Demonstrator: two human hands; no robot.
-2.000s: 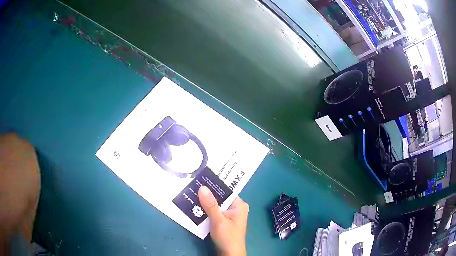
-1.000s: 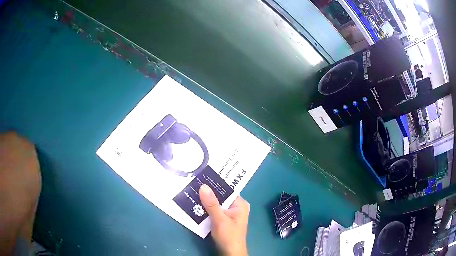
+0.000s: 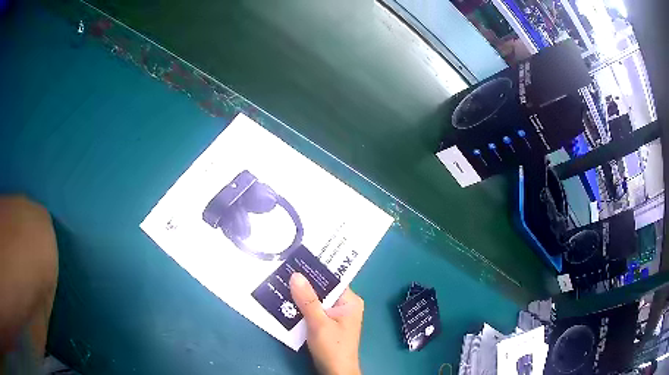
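Observation:
A white manual [image 3: 198,198] with a grey headphone picture lies flat on or just above the green-teal bench [image 3: 110,161]. A small black card [image 3: 320,272] with white print lies on its lower right part. My right hand [image 3: 331,322] comes in from the bottom, thumb on top of the card and fingers hidden under the manual, gripping both at the near edge. My left hand cannot be made out; a blurred bare limb [image 3: 26,271] is cut off by the left edge.
Loose black cards [image 3: 419,316] lie right of my hand. A manual stack [image 3: 522,353] stands at bottom right. Across the green conveyor belt [image 3: 352,95] are a black retail box [image 3: 499,121], a blue tray with black contents [image 3: 539,220] and more black boxes [image 3: 587,249].
The nearest black box and the blue tray on the belt have shifted left in the view. My right hand, the manual and the card have hardly moved.

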